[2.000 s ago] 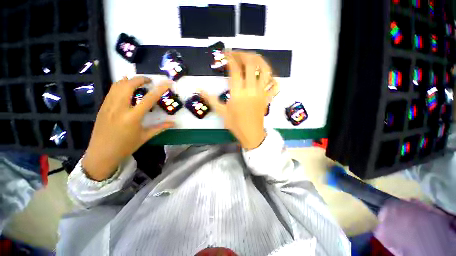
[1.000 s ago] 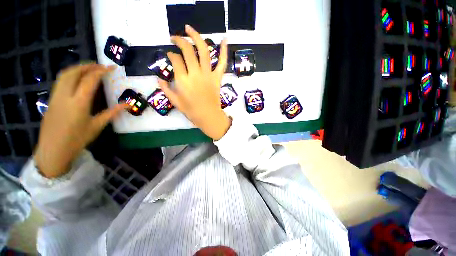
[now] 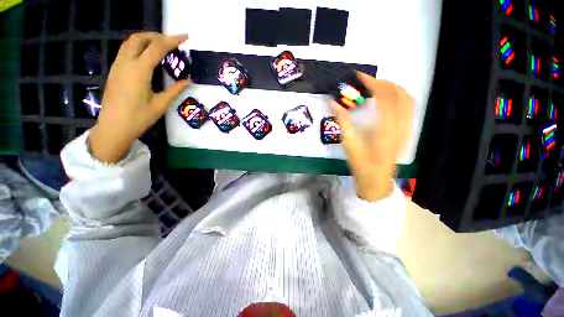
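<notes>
Several lit smartwatches lie on the white mat point(image 3: 216, 18). A lower row includes one watch point(image 3: 257, 124) with a coloured screen. Two watches, one at the middle left point(image 3: 232, 75) and one at the centre point(image 3: 286, 68), lie on the long black foam strip point(image 3: 263, 83). My left hand point(image 3: 133, 93) has its thumb and fingers around the watch point(image 3: 176, 64) at the strip's left end. My right hand point(image 3: 378, 127), blurred, has thumb and fingers at a lit watch point(image 3: 351, 94) over the strip's right end. It partly covers the lower right watch point(image 3: 331, 130).
Three black foam pads point(image 3: 294, 26) lie above the strip. The left foam tray point(image 3: 46, 106) holds a few watches. The thick right foam tray point(image 3: 457, 124) holds watches with colour bars. The mat's near side borders a green edge point(image 3: 247, 162). Another black grid point(image 3: 166, 204) is low at left.
My left hand has moved from beside the mat to the far left watch. My right hand has moved from the middle to the right-end watch. The view has shifted, and several screens look different.
</notes>
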